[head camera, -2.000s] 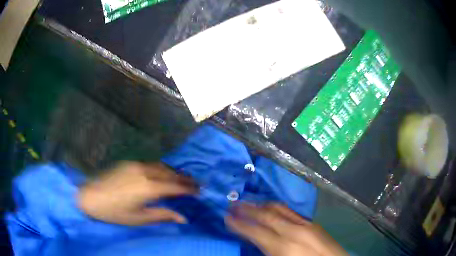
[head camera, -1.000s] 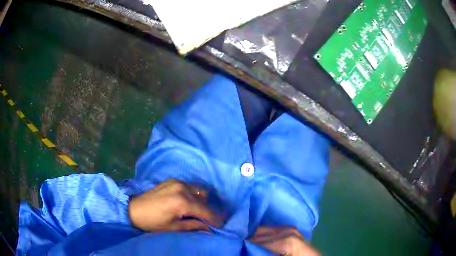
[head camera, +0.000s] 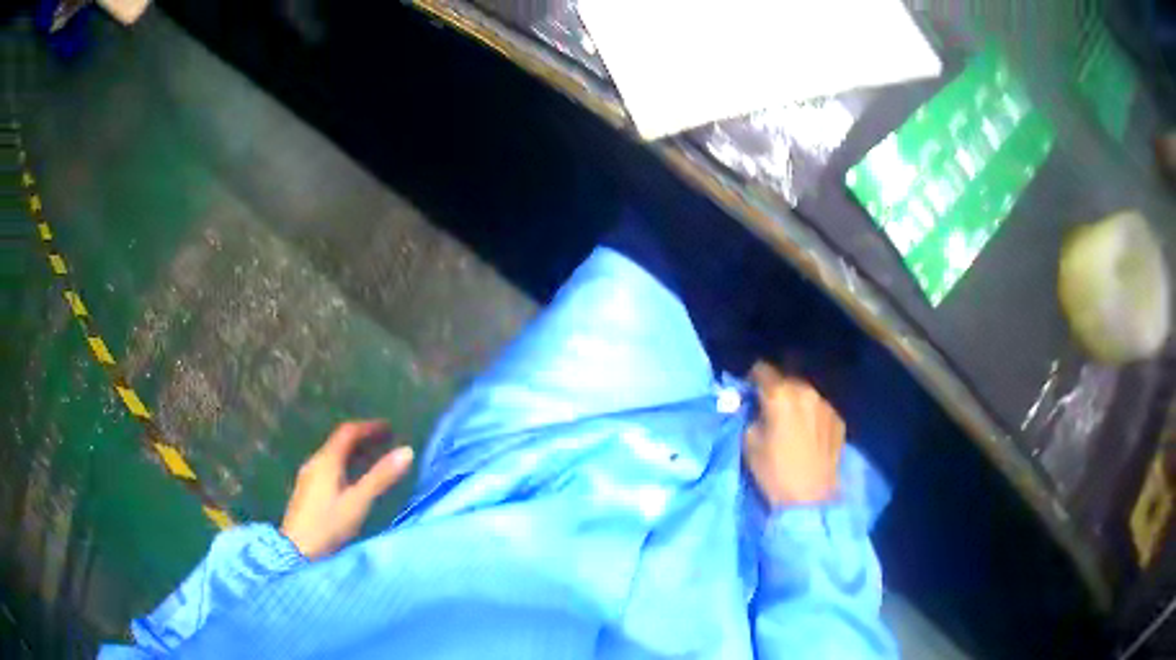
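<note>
The bright blue work smock (head camera: 555, 516) covers my lap, with a white button near its front edge. My right hand (head camera: 797, 438) grips the smock's edge beside the button; its fingertips are partly hidden and blurred. My left hand (head camera: 346, 487) is raised over the floor left of the smock, thumb and fingers apart, with nothing in it.
The black-matted bench edge (head camera: 825, 264) runs diagonally across the right. On the bench lie a white backing board (head camera: 761, 58), clear tape (head camera: 793, 135), a green circuit board (head camera: 954, 174) and a cream-yellow cup (head camera: 1112, 286). Yellow floor marking (head camera: 101, 348) is at left.
My left hand has come away from the smock, left and up. My right hand has moved up to the button and pulled the smock up. The view has shifted.
</note>
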